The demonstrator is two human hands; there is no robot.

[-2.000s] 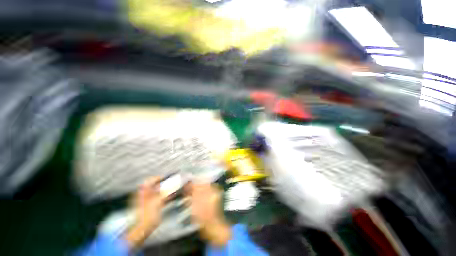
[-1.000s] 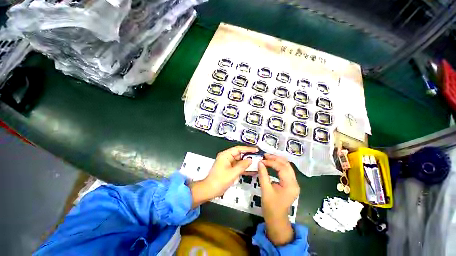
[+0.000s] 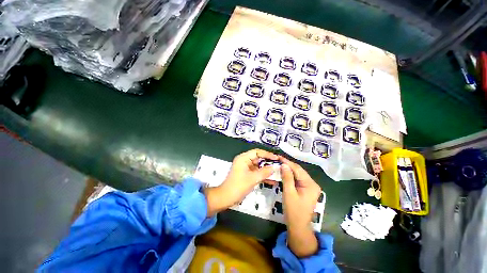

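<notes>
My left hand (image 3: 241,178) and my right hand (image 3: 300,192) meet over the near edge of the bench. Between their fingertips they hold a dark-rimmed watch housing (image 3: 268,161) with a small white piece against its near side. The fingers hide much of both. Below the hands lies a long white die-cut sheet (image 3: 248,201) with black pieces or openings, partly covered by the hands. Beyond the hands, a translucent parts tray (image 3: 342,166) holds rows of dark rounded-square housings.
A tan backing board (image 3: 256,22) lies under the tray. Stacked trays in crinkled film (image 3: 107,40) stand at the upper left. At right are a yellow bin (image 3: 389,184) with marker-like barrels, a small charm (image 3: 375,160), loose white liners (image 3: 368,221) and a blue-purple round object (image 3: 469,170).
The first frame is heavily blurred, with the view turned elsewhere. Since one second ago the view has shifted slightly; both hands still hold the housing and white piece together.
</notes>
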